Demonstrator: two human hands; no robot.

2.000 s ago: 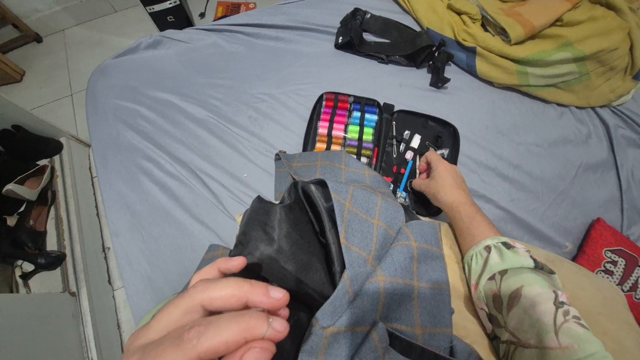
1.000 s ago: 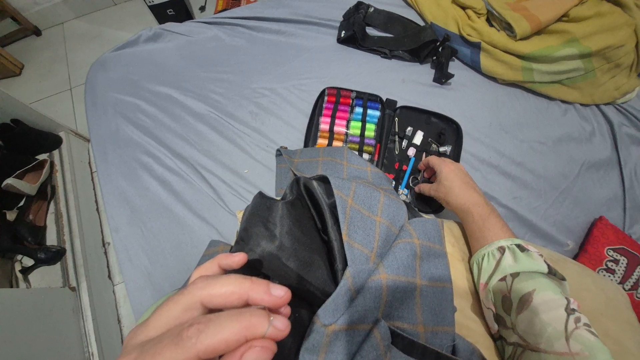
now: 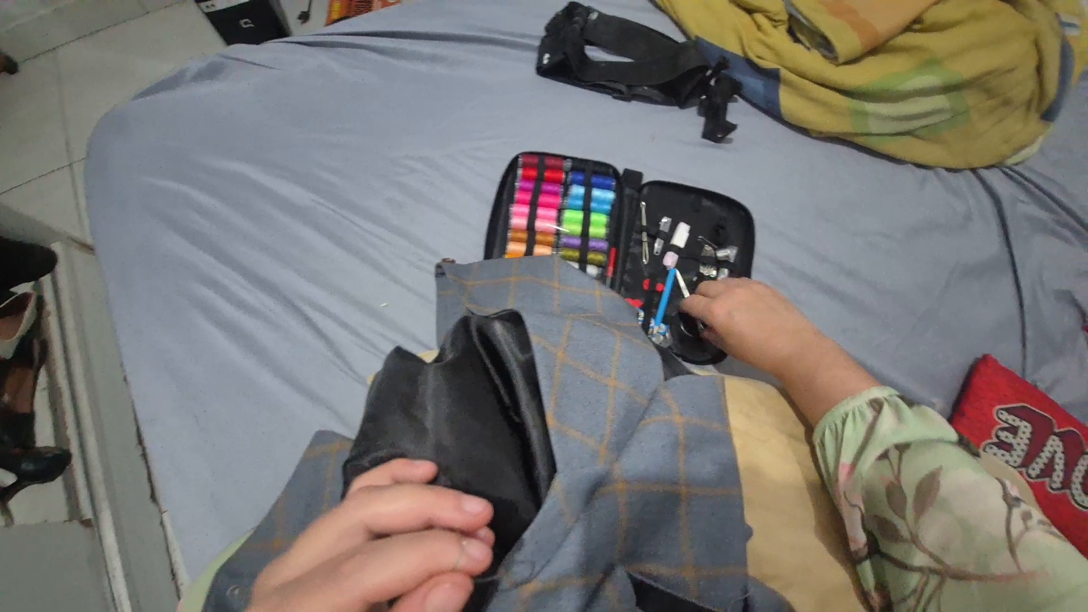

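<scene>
A grey checked garment [image 3: 595, 374] with black satin lining [image 3: 442, 408] lies across my lap. My left hand [image 3: 399, 535] rests by the lining with curled fingers; whether it pinches something small is unclear. Beyond the cloth lies an unfolded black sewing kit case [image 3: 752, 229]. Its left half holds rows of colored thread spools [image 3: 541, 194], its right half small tools, among them a blue stick-like tool [image 3: 665, 297] and a safety pin [image 3: 644, 231]. My right hand [image 3: 739, 319] is over the right half's lower edge, fingertips at a thin light-colored tool; its grip is partly hidden.
Black elastic straps [image 3: 633, 64] lie on the grey bedsheet [image 3: 280, 212] near a yellow patterned blanket [image 3: 918, 93]. At right is a red item with white lettering [image 3: 1011, 442]. Shoes [image 3: 25, 399] stand on a rack at far left, and a black box [image 3: 242, 19] is beyond the bed.
My right hand has shifted slightly at the kit's right half, its fingers moving among the tools. My left hand stays by the lining.
</scene>
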